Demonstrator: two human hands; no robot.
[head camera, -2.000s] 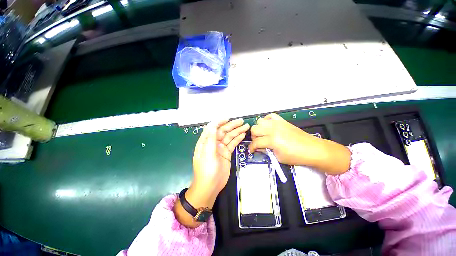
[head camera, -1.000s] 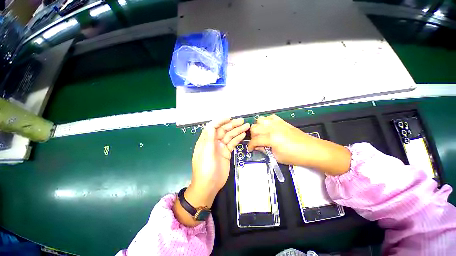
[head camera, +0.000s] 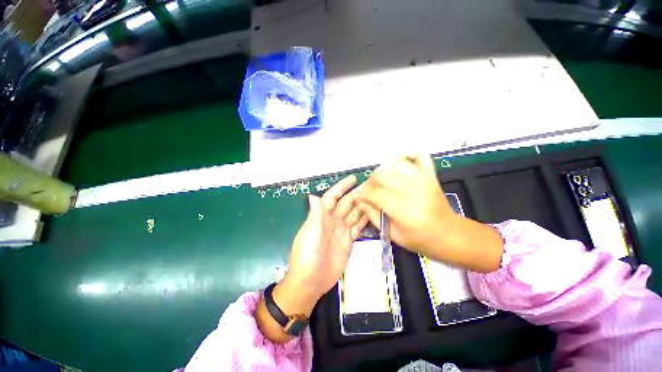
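A phone housing (head camera: 365, 280) with a dark camera end and a large white rectangle lies in the black tray; the hands cover most of its camera end. My left hand (head camera: 319, 243) is palm up above its top left, fingers spread, with nothing visible in the palm. My right hand (head camera: 410, 203) is closed on thin tweezers (head camera: 385, 251), whose pale shaft points down over the phone. Its fingers meet or overlap my left fingertips; the tweezer tips are hidden. Tiny pale rings (head camera: 294, 189) lie scattered on the green belt near the board's edge.
The black tray (head camera: 425, 338) holds another phone (head camera: 446, 280) partly under my right wrist and one at the far right (head camera: 606, 225). A blue bin (head camera: 250, 109) with a clear plastic bag stands on the pale board (head camera: 435, 109). A yellow-green tube (head camera: 36, 187) is at left.
My right hand has rotated and lifted from the camera end toward my left fingers, the tweezers now more vertical. My left hand has tilted right toward it. More rings show near the board.
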